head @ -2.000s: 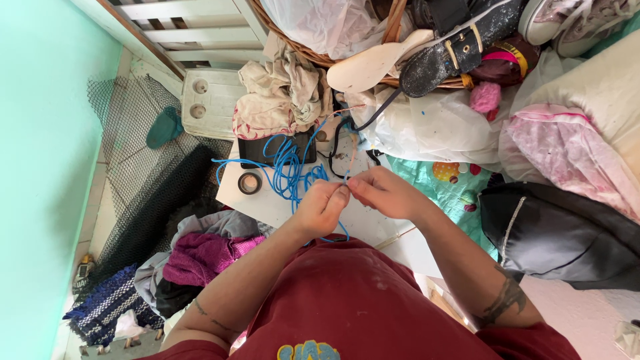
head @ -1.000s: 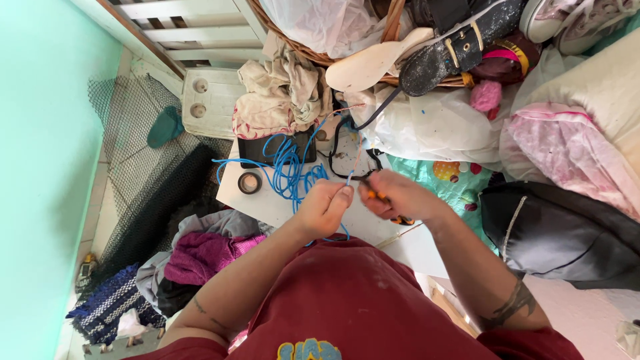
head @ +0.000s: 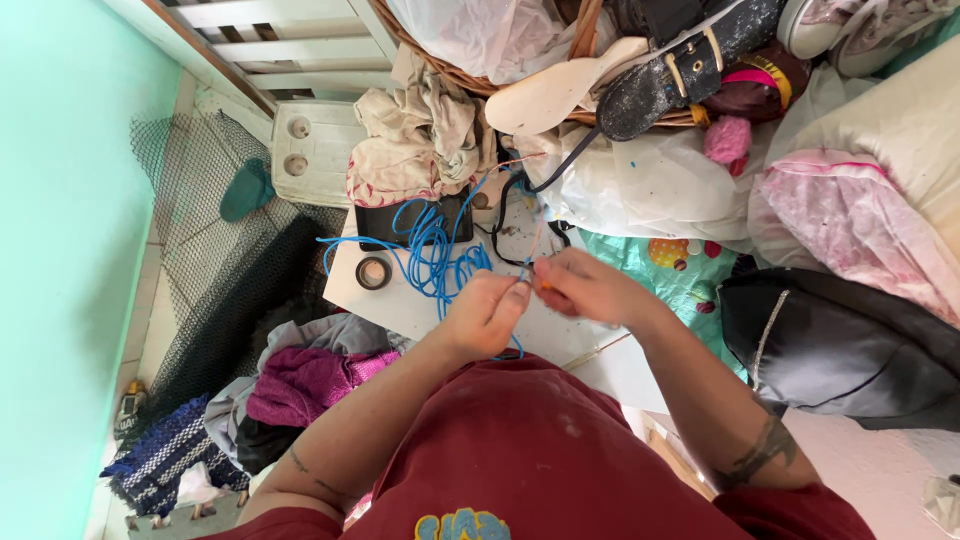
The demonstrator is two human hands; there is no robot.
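My left hand (head: 486, 311) is closed on a blue cable, its thumb and finger pinching it near the tip. My right hand (head: 581, 285) touches or nearly touches the left and holds an orange-handled hand tool (head: 546, 285), mostly hidden by the fingers; its exact kind is unclear. Thin reddish bare strands (head: 537, 238) stick up from the cable between the hands. A loose tangle of blue cable (head: 429, 255) lies on a white board (head: 390, 319), partly over a black tray (head: 379, 223). A roll of black tape (head: 373, 273) lies left of the tangle.
Crumpled beige cloth (head: 420, 142) lies beyond the tray. Behind are a wicker basket (head: 457, 75), a black buckled sandal (head: 660, 90) and a white plastic bag (head: 637, 180). A black bag (head: 832, 352) is at right. Black netting (head: 232, 322) and a magenta cloth (head: 300, 382) lie at left.
The orange-handled tool, not visible two seconds ago, shows in my right hand one second ago and now. My right hand has moved in closer to my left since one second ago.
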